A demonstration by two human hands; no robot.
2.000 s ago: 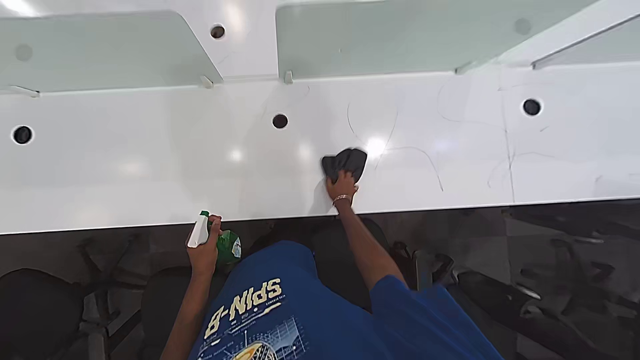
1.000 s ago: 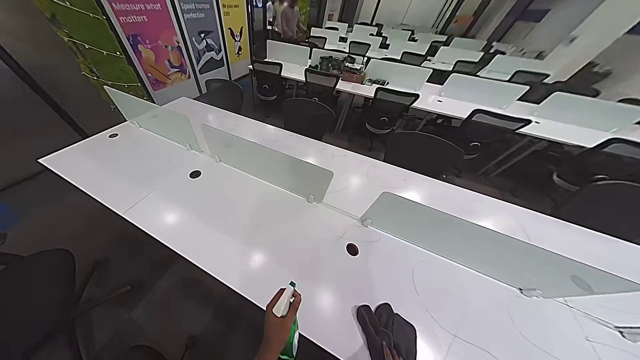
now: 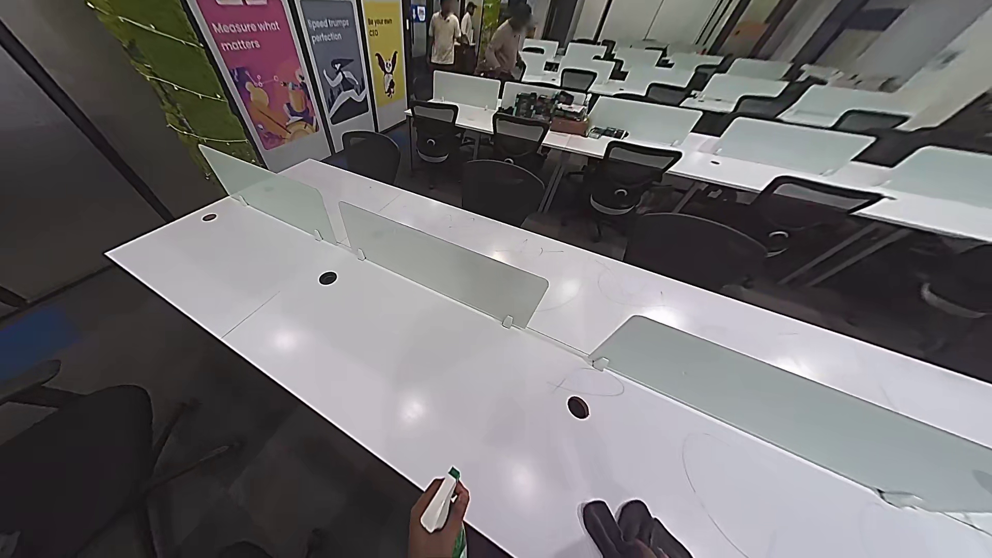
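My left hand (image 3: 435, 518) is closed round the neck of a spray bottle (image 3: 440, 504) with a white trigger head and green nozzle, at the front edge of a long white desk (image 3: 465, 403). Part of its green body shows below the fingers. A dark cloth (image 3: 632, 531), bunched in folds, lies on the desk at the bottom of the view. My right hand is hidden beneath or behind it. Thin curved marks run over the desk top right of the cloth and around the near cable hole (image 3: 578, 408).
Frosted divider panels (image 3: 442, 260) stand along the desk's middle. Office chairs (image 3: 694, 248) line its far side, and another chair (image 3: 77, 465) stands at lower left. Farther back are rows of desks, a desk with boxes (image 3: 570, 122), posters (image 3: 260, 70) and several people (image 3: 508, 43).
The view has swung up from the desk top to the whole room. Since the first frame, the bottle has stayed in my left hand and the dark cloth has stayed with my right.
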